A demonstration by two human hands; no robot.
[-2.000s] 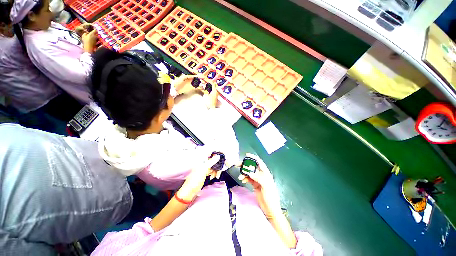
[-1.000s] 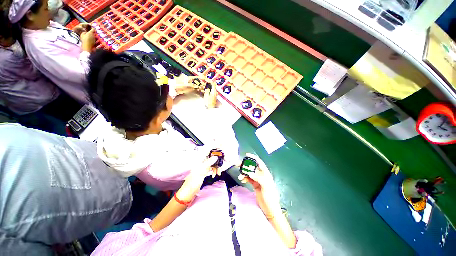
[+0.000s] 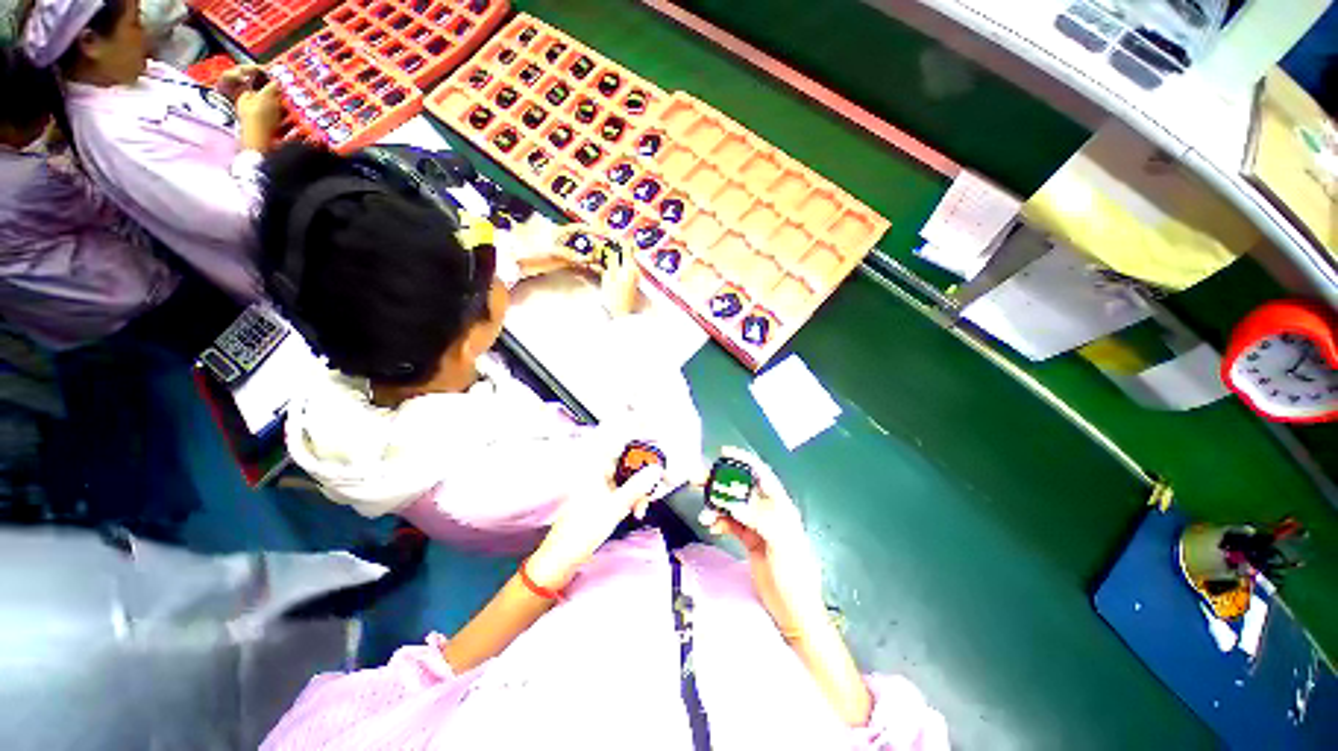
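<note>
My left hand [image 3: 602, 511] holds a small dark watch unit [image 3: 638, 464] whose face shows orange-red. My right hand [image 3: 760, 521] holds another watch unit [image 3: 729, 487] whose screen shows green with a white patch. The two units are side by side, apart, above my lap near the bench edge. The fingers hide parts of both units. An orange-red compartment tray [image 3: 763, 181] lies ahead on the green bench; its far-left pockets hold dark watches, and two more sit near its right corner. A white paper slip [image 3: 795, 401] lies beside it.
A neighbouring worker [image 3: 385, 279] sits close on the left, holding dark units over a pale mat. A person in grey [image 3: 162, 638] is behind at lower left. A blue mat [image 3: 1174, 646] with a pen pot [image 3: 1215, 555], a red clock [image 3: 1291, 363] and hanging papers are at right.
The left-hand unit turned from dark to an orange-red face, and my left thumb shifted over it. The right hand stayed nearly still. The person in grey moved down and left.
</note>
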